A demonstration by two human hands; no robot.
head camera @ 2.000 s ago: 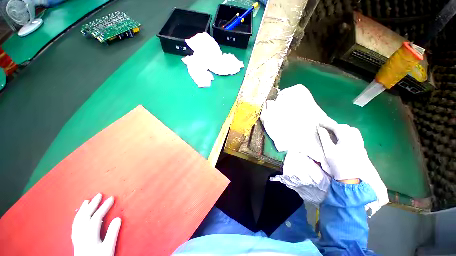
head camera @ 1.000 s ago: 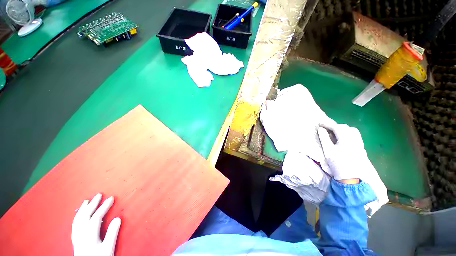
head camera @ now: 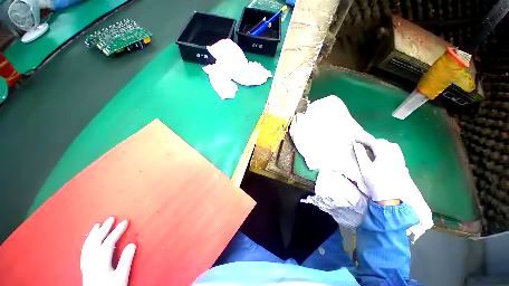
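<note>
My left hand, in a white glove, lies flat on the red sheet at the lower left, fingers apart and holding nothing. My right hand, also gloved in white, rests on the large crumpled white cloth at the booth's front edge. A gap shows between its thumb and fingers. White glove against white cloth hides whether the fingers grip it. The cloth lies partly on the green booth floor and hangs over the front edge.
A yellow-gripped tool with a pale flat tip hangs by a metal box. Dark bumpy foam lines the booth. Black bins, one holding pens, and a small white cloth are on the bench. A circuit board sits on the conveyor.
The circuit board has shifted slightly left and toward me on the conveyor. Both hands and the large cloth stay in place.
</note>
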